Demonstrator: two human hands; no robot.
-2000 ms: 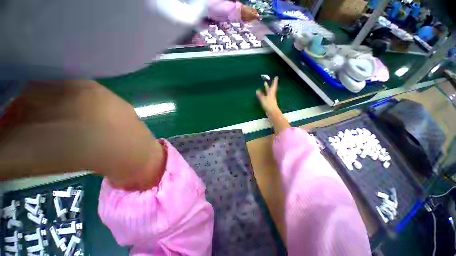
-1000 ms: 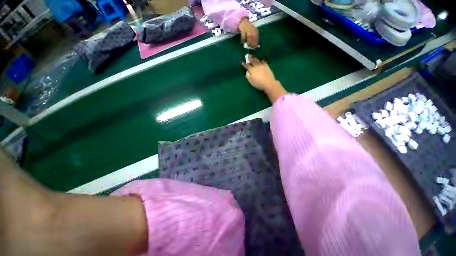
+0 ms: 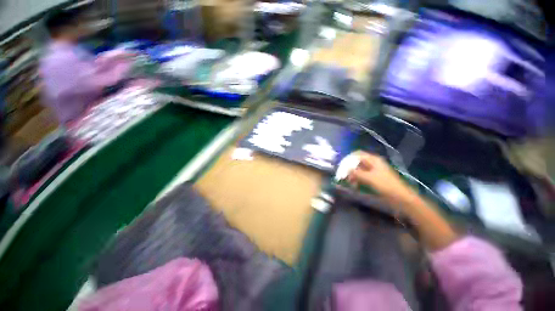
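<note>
The picture is strongly blurred. My right hand is right of centre, its fingers closed on a small white piece, just off the right edge of the parts tray. The parts tray has a dark liner with two heaps of white pieces. My left hand is not in view; a pink sleeve shows at the bottom left. Another pink patch shows at the bottom edge, right of centre. A dark grey protective bag lies flat on the bench, partly behind the sleeve.
A cardboard sheet lies between bag and tray. The green conveyor runs along the left, with a person in pink beyond it. A purple monitor, white cable and paper sheet are at the right. A small white item lies near my hand.
The view has swung right to the monitor side. My right hand has left the conveyor, where it was near another person's hand, and is now beside the tray. My left forearm has dropped from view.
</note>
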